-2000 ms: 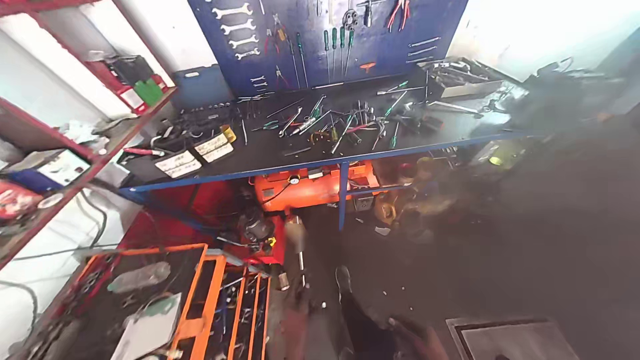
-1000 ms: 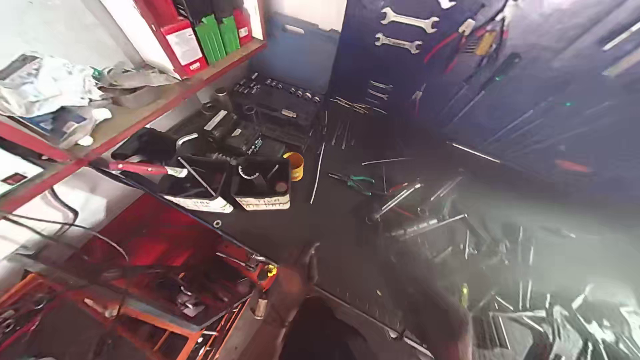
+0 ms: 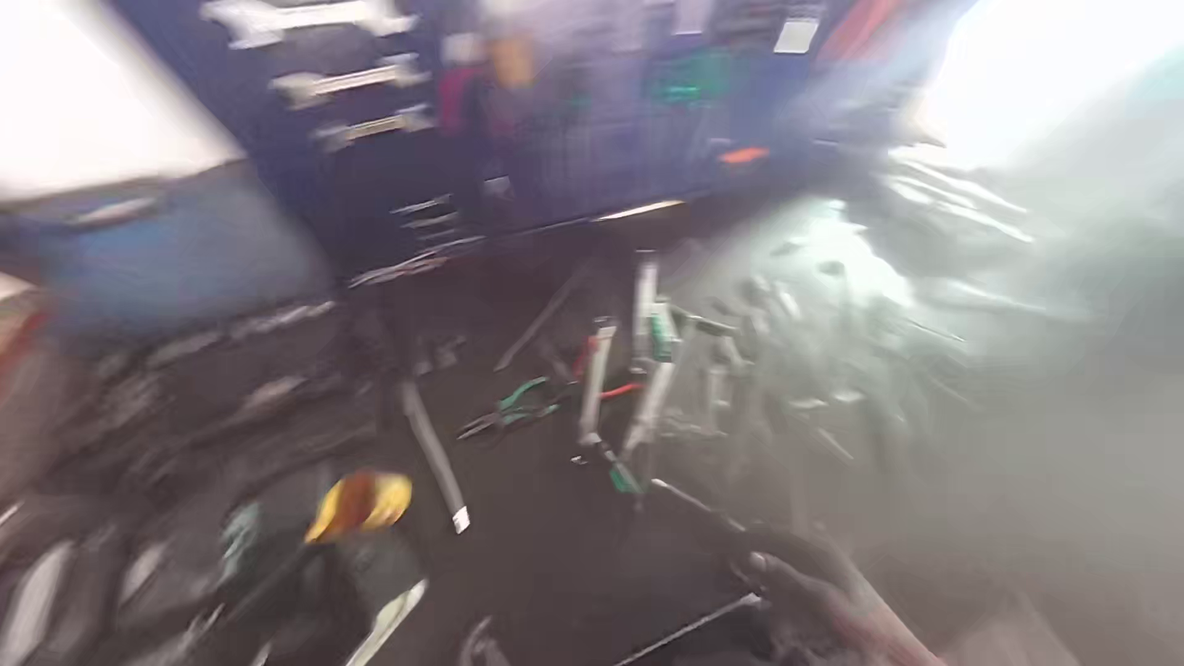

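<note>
My right hand (image 3: pixel 814 587) is low on the right over the dark bench top (image 3: pixel 546 564), blurred and hazy. The ends of two thin metal rods (image 3: pixel 694 504) lie against its fingers; whether it grips them is unclear. At the bottom edge a blurred bit of my left hand (image 3: pixel 483 646) shows, mostly cut off. Green-handled pliers (image 3: pixel 513 407) lie farther back on the bench, beside long metal tools (image 3: pixel 597 379) and a green-handled tool (image 3: pixel 660 333). A flat metal strip (image 3: pixel 433 453) lies left of the pliers.
Open-end wrenches (image 3: pixel 351 81) hang on the blue tool board (image 3: pixel 370 185) behind the bench. A blue case (image 3: pixel 176 259) stands at the left, with a yellow round container (image 3: pixel 361 504) in front. Many loose metal tools (image 3: pixel 795 342) are heaped at the right under haze and glare.
The view has swung strongly. My right hand is now over the bench among the tools, while my left hand, plainly in view one second ago, is mostly out of frame.
</note>
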